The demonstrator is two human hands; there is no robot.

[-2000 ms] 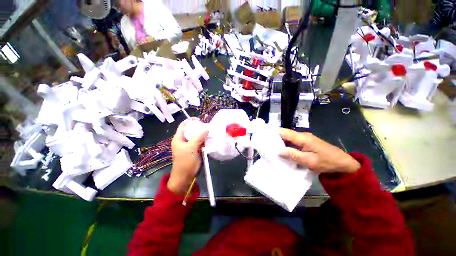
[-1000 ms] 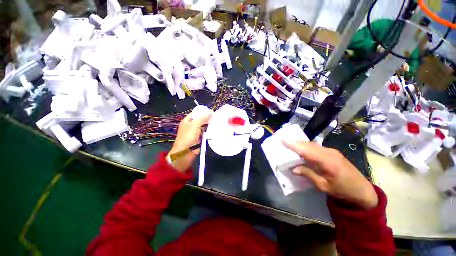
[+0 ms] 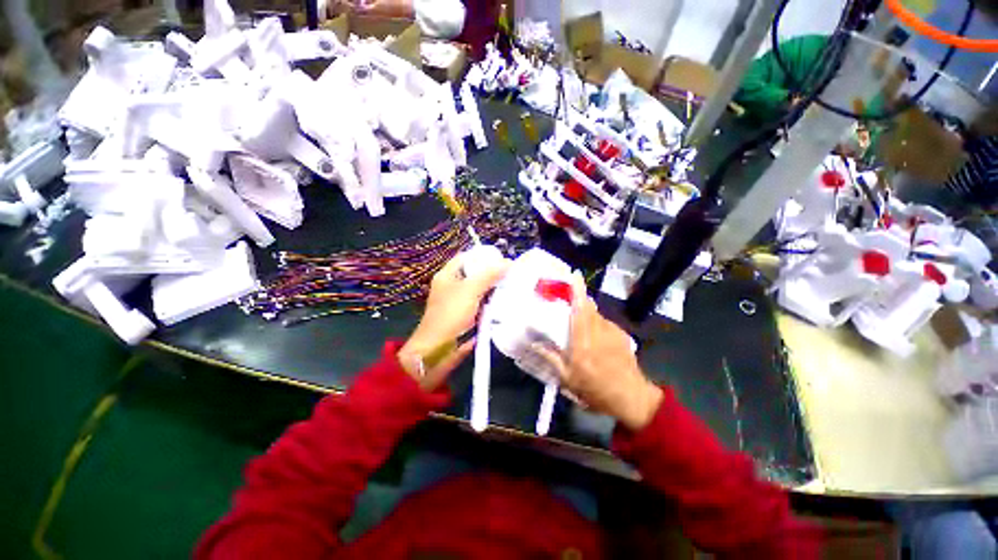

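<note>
A white figure-shaped body (image 3: 531,310) with a red part (image 3: 555,290) and two long thin legs is held over the bench's front edge. My left hand (image 3: 447,312) grips its left side at the round lobe. A yellow-tipped lead (image 3: 450,202) sticks up beyond that hand, and another yellow-brown piece lies across my palm. My right hand (image 3: 605,360) is on the body's right side, with its fingers on the body. The underside of the body is hidden. Whether my right hand holds anything else cannot be told.
A heap of white housings (image 3: 208,131) lies at left. Wire leads (image 3: 361,273) lie mid-bench. A black power driver (image 3: 673,257) stands tilted at right centre. White units with red parts stand at the back (image 3: 585,175) and right (image 3: 875,263). A person's green sleeve (image 3: 790,74) shows behind.
The white box-shaped housing has left my right hand and is no longer distinctly visible. My right hand has moved left onto the figure-shaped body, which is now tilted.
</note>
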